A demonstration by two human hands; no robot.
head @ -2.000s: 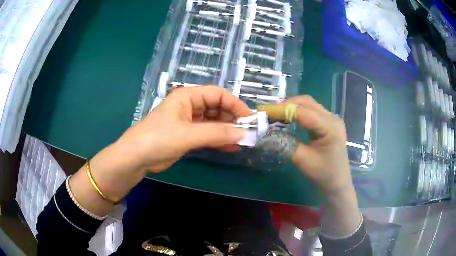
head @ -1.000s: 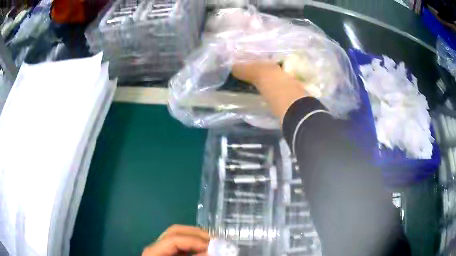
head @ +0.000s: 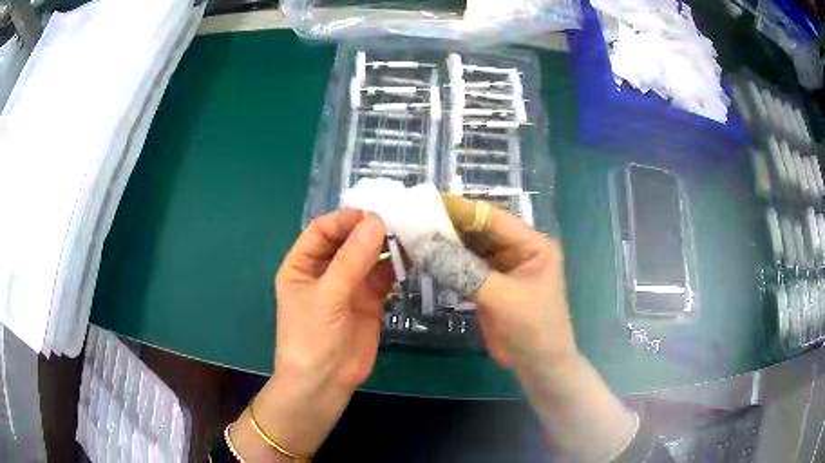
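My left hand and my right hand meet over the near part of the clear blister tray. My left thumb and fingers pinch a small white-and-metal part, partly hidden by the fingertips. My right hand, with a yellow finger cot and a grey mottled thumb wrap, grips a soft-looking white piece. The white piece spans the gap between my hands, against the small part; whether it is one piece or more I cannot tell. Slim rods lie crosswise in two columns in the tray.
White sheets are stacked at the left. A clear bag lies behind the tray. The blue bin holds loose white pieces. A phone and filled side trays are at the right. A moulded tray sits below the bench's left edge.
My right hand was inside the clear bag a second ago; now it is back over the tray, gripping a white piece. My left hand has come further into view. The camera view has tilted down.
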